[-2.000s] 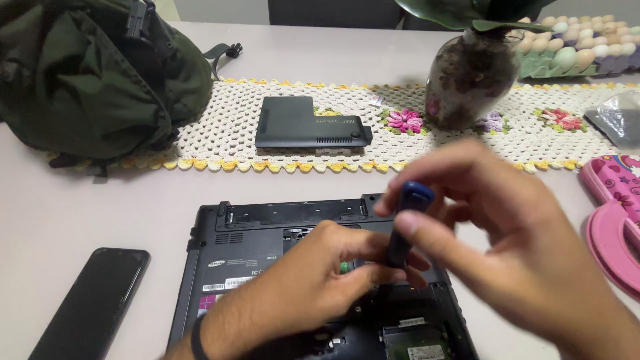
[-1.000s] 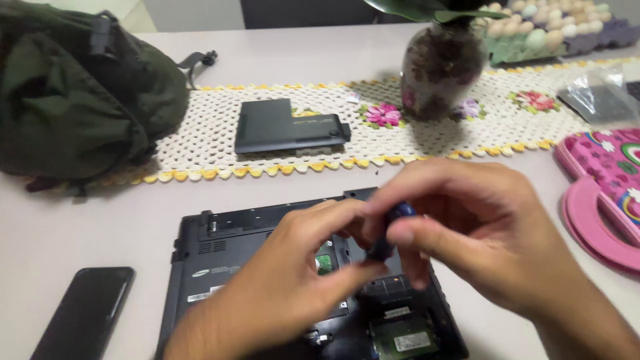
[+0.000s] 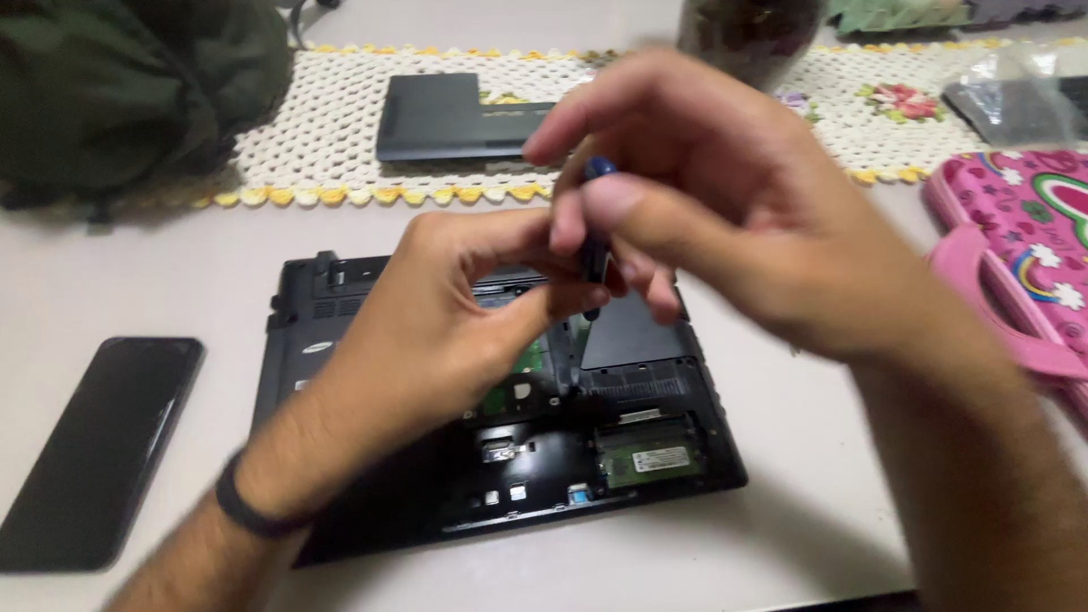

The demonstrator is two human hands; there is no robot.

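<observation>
A black laptop (image 3: 408,493) lies upside down on the white table, its inside partly exposed. Above it, my left hand (image 3: 476,314) pinches the lower part of a screwdriver (image 3: 597,246) between thumb and fingers. My right hand (image 3: 714,195) has its thumb and fingers at the dark blue handle end. The shaft points down toward the laptop's middle; whether the tip touches a screw I cannot tell. A green memory module (image 3: 654,463) with a label sits in the laptop's lower right bay. Part of the laptop is hidden behind my hands.
A black phone (image 3: 102,450) lies at the left. Behind the laptop, a black plastic cover (image 3: 433,119) rests on a crocheted runner (image 3: 314,102). A dark green backpack (image 3: 136,93) stands back left, a vase (image 3: 748,34) behind, and a pink patterned case (image 3: 1020,246) at the right.
My right hand has shifted its fingers about the screwdriver's handle, its index finger now raised and extended. My left hand stays at the lower part. The view has moved closer to the laptop.
</observation>
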